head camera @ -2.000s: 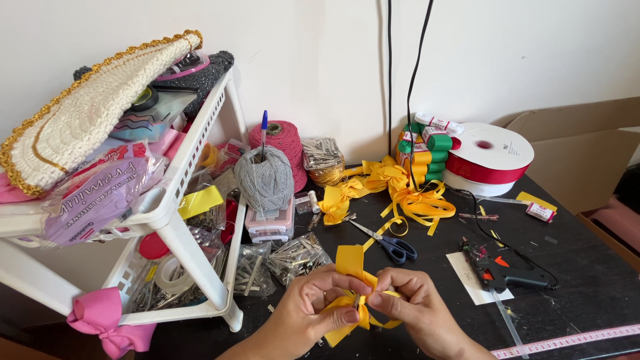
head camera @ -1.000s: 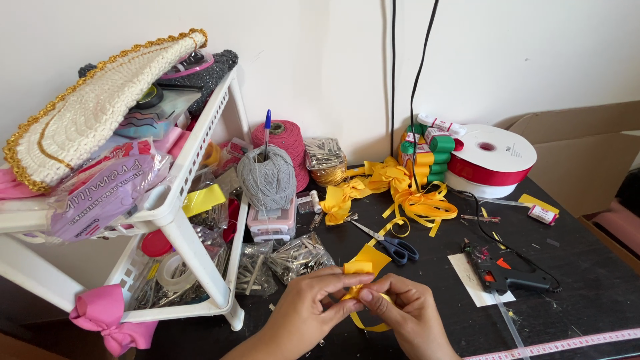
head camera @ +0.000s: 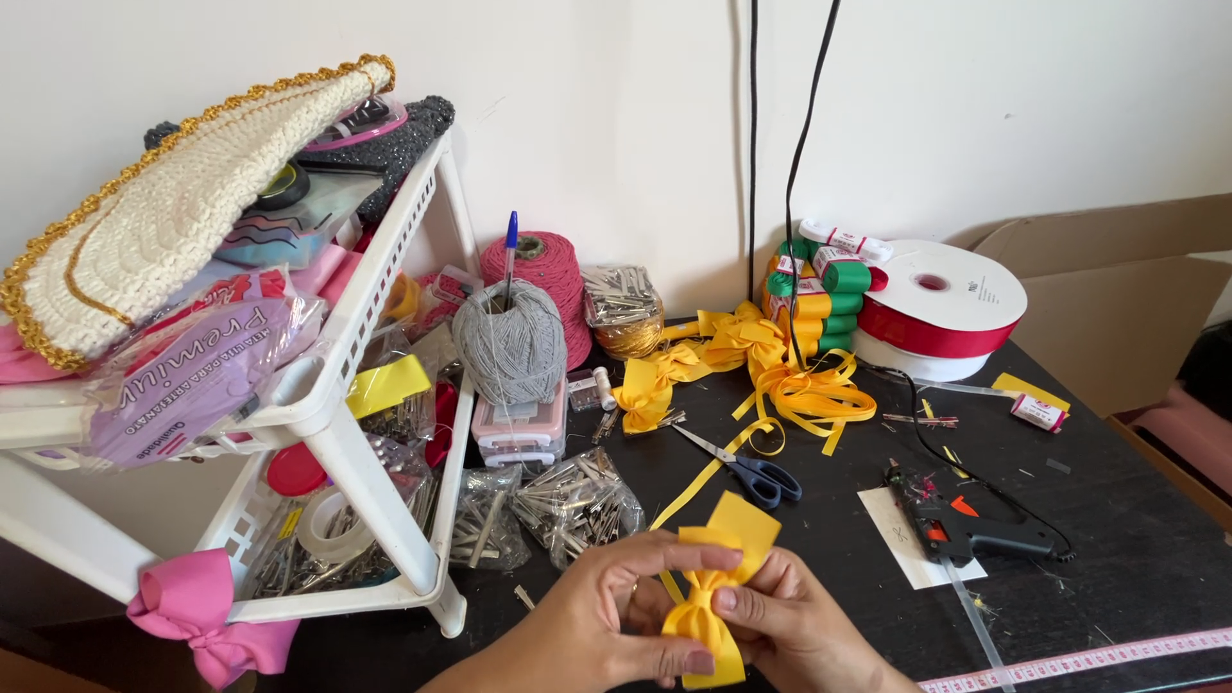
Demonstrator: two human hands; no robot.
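Observation:
Near the bottom centre, my left hand (head camera: 626,616) grips the left and lower folds of a yellow ribbon bow (head camera: 710,630). From the right, my right hand (head camera: 794,616) pinches the same bow near its gathered middle, thumb on the front. A narrow yellow ribbon (head camera: 701,479) runs behind the hands toward the scissors. Just beyond my hands, dark blue-handled scissors (head camera: 763,481) lie with their blades apart. More yellow bows (head camera: 645,393) and a loose bundle of yellow ribbon (head camera: 813,399) rest farther back on the black table.
A black hot glue gun (head camera: 1001,537) lies on a white card at right, near a pink measuring tape (head camera: 1107,658). A white plastic shelf (head camera: 371,491) stands at left. Bags of metal clips (head camera: 582,502), grey yarn (head camera: 510,342) and a red ribbon spool (head camera: 934,332) sit behind.
The yellow bow has turned in my hands, and its gathered middle now shows between my fingers. Both hands remain together on it. The scissors have not moved.

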